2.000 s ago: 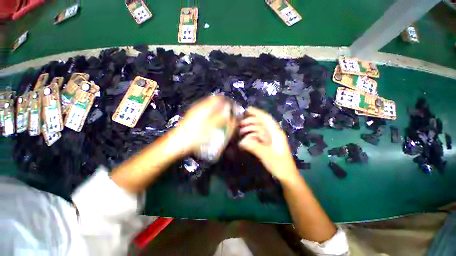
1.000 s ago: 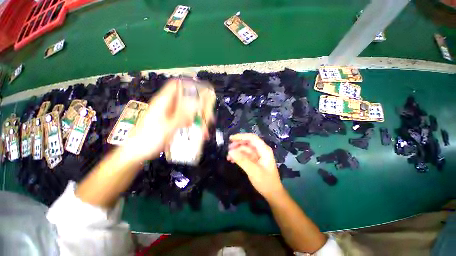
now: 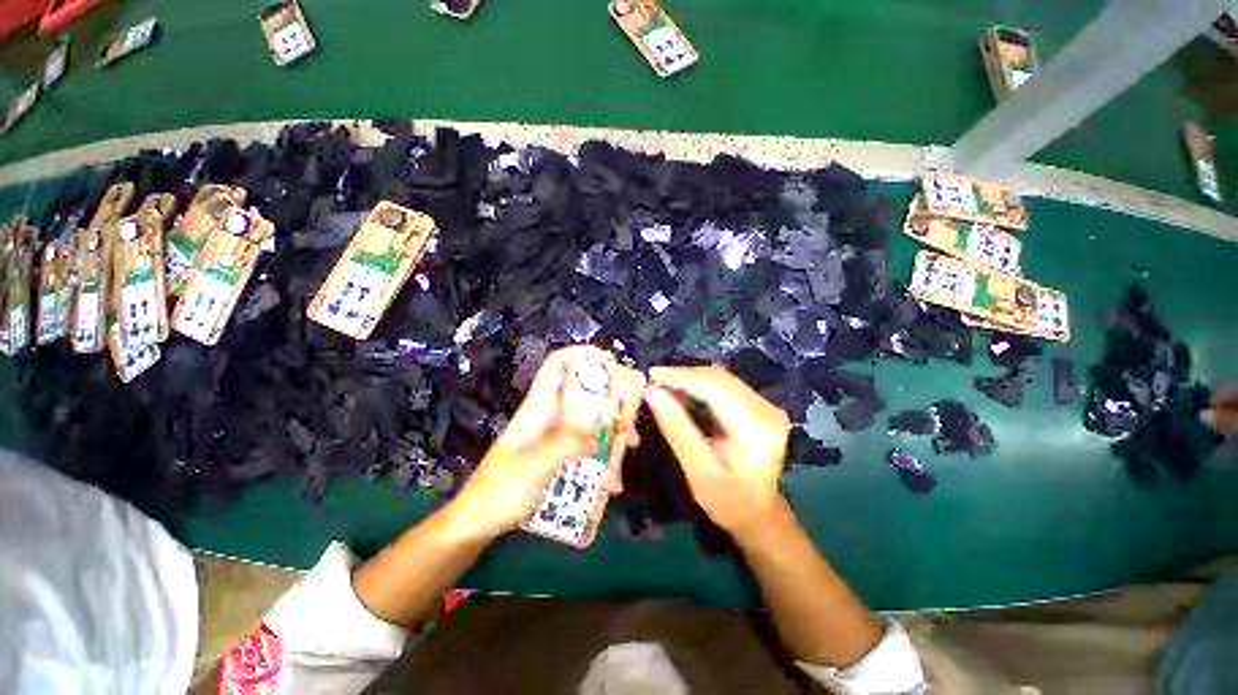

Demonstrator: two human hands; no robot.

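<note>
My left hand [image 3: 532,448] holds a tan keypad circuit board [image 3: 576,500] upright over the black heap, its white key area toward me and its round part at the top, partly under my thumb and fingers. My right hand [image 3: 729,441] is beside the board's upper right end, thumb and index fingertip pinched together close to its edge. Whether a small piece is between those fingertips is too small to tell. The heap of black pads [image 3: 530,272] lies under and beyond both hands.
Stacked boards [image 3: 140,278] overlap at left, and one board [image 3: 371,272] lies on the heap. A small pile of boards [image 3: 967,245] and a side heap of pads [image 3: 1147,387] are at right. Another person's fingers [image 3: 1226,411] show at the right edge. Beyond the pale strip [image 3: 815,147], the conveyor [image 3: 543,75] carries boards. A post [image 3: 1100,88] slants at right.
My left hand has come down and right with the board, now in sharper view. My right hand has closed in on the board's top end. Boards on the conveyor have shifted.
</note>
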